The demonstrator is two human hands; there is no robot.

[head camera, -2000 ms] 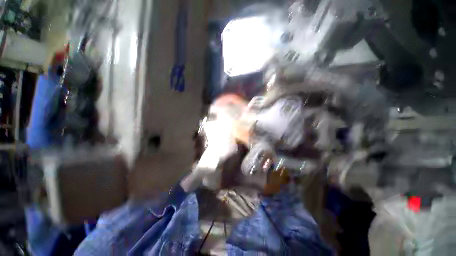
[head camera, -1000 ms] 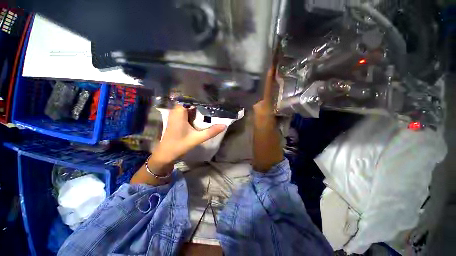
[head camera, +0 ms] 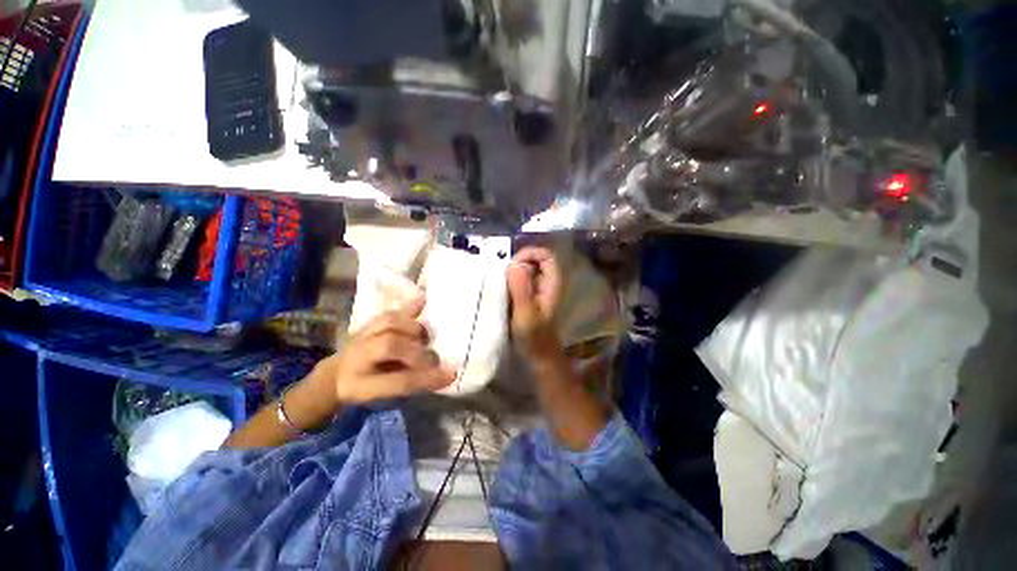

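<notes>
An off-white garment (head camera: 468,323) lies between my hands at the table edge, its upper end at the small metal work plate (head camera: 482,242) under the machine head (head camera: 446,134). My left hand (head camera: 390,357) grips the garment's lower left part with bent fingers. My right hand (head camera: 535,292) pinches its upper right edge close to the plate. The needle area is dark and blurred, so its parts cannot be told apart.
A black phone (head camera: 242,92) lies on the white table (head camera: 134,123) at the upper left. Blue crates (head camera: 229,262) stand at the left, a white bag (head camera: 178,441) in the lower one. A pale garment pile (head camera: 859,368) is at the right. Red lights glow on the machine.
The view has steadied and the phone has come into view. My left hand has moved down onto the garment and closed on it. My right hand has come down from beside the machine head to the garment edge.
</notes>
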